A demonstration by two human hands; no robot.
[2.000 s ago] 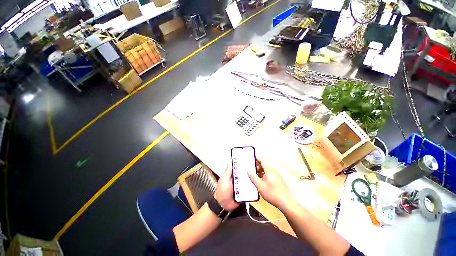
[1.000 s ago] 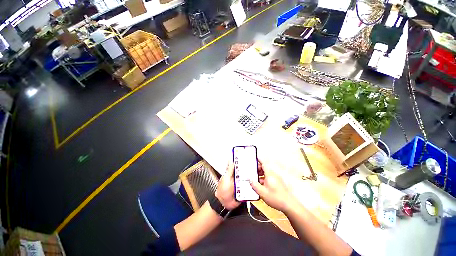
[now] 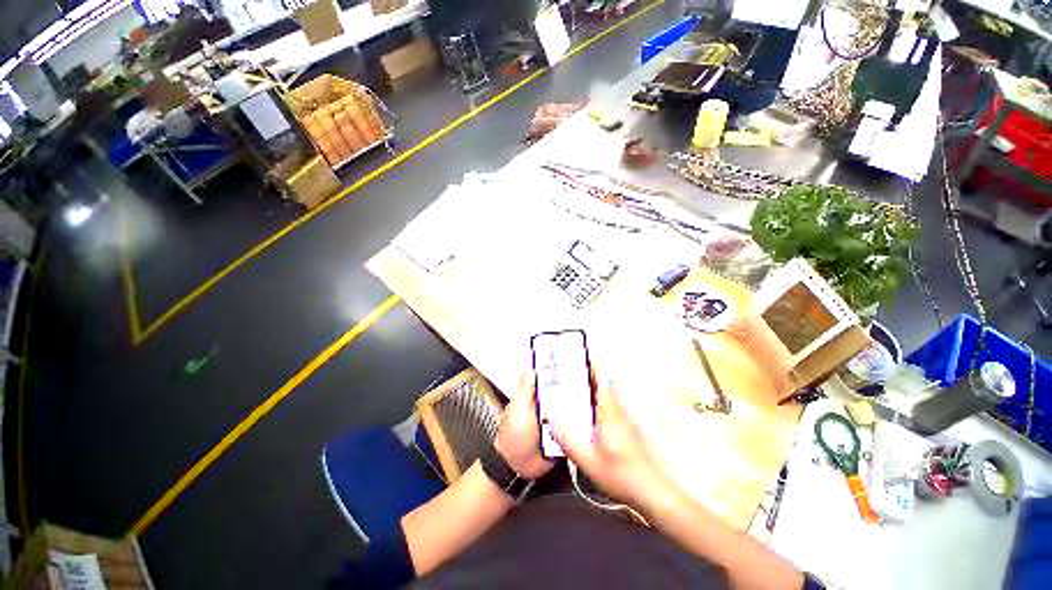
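Note:
A smartphone (image 3: 563, 390) with a bright, mostly white screen is held upright over the near edge of the wooden desk (image 3: 658, 386). My left hand (image 3: 521, 432) holds its left side; a dark band is on that wrist. My right hand (image 3: 606, 438) is at the phone's lower right, with the thumb over the lower part of the screen. A white cable (image 3: 600, 498) hangs from below the phone. The screen text is too small to read.
A calculator (image 3: 583, 274), white papers, a framed wooden box (image 3: 802, 323) and a plant (image 3: 833, 236) stand ahead. Scissors (image 3: 848, 461), a tape roll (image 3: 994, 475) and a blue bin (image 3: 963, 346) are right. Patterned straps (image 3: 738, 179) lie beyond. A blue chair (image 3: 375, 478) is left.
The phone's screen has changed from a list with small icons to a whiter page. My right hand has shifted slightly lower and left, its thumb now over the phone's lower part.

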